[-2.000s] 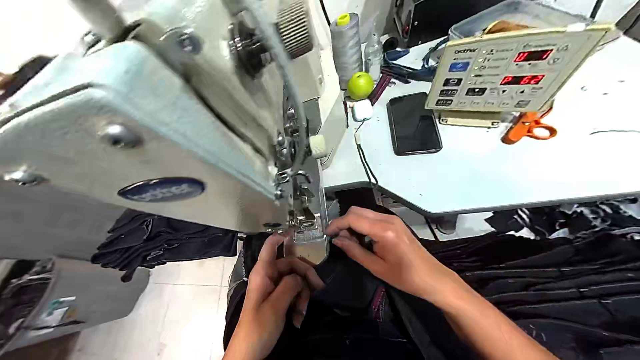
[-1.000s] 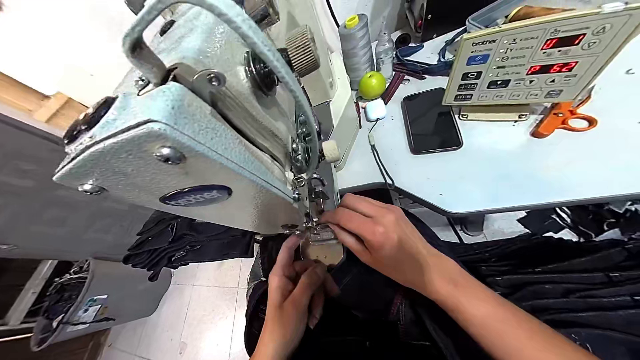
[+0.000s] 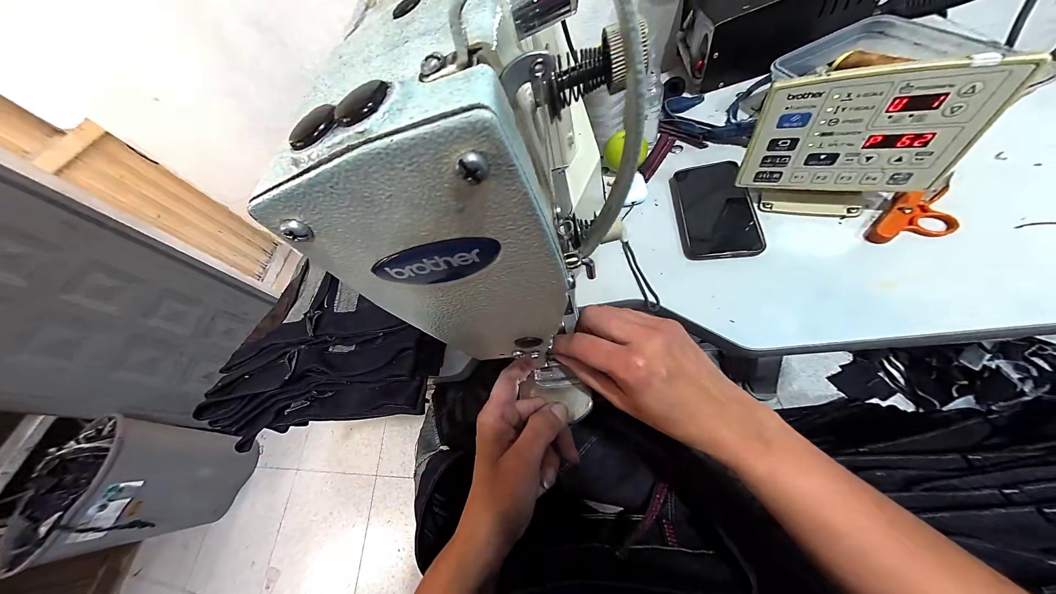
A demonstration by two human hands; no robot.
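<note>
A Brother industrial sewing machine head (image 3: 421, 206) fills the upper middle. Below its needle area, a dark denim garment (image 3: 610, 495) with red and pale stitching drapes around the narrow machine arm (image 3: 569, 404). My left hand (image 3: 524, 437) is at the left of the arm's rounded metal end, fingers curled, fingertips at the clamp and cloth. From the right, my right hand (image 3: 643, 371) reaches in with its fingertips beside the presser clamp (image 3: 554, 376). Both hands touch the work close under the head; whether either pinches the cloth is hidden. The needle tip cannot be made out.
On the white table (image 3: 866, 289) are a black phone (image 3: 718, 210), orange-handled cutters (image 3: 912, 219), a control panel (image 3: 883, 124) and a yellow-green ball (image 3: 624, 151). Stacked dark garments lie left (image 3: 330, 363) and right (image 3: 949, 470). A grey bin (image 3: 181, 474) stands lower left.
The view has moved closer to the machine head. Both hands stay at the clamp area; the fingers of my right hand have shifted slightly.
</note>
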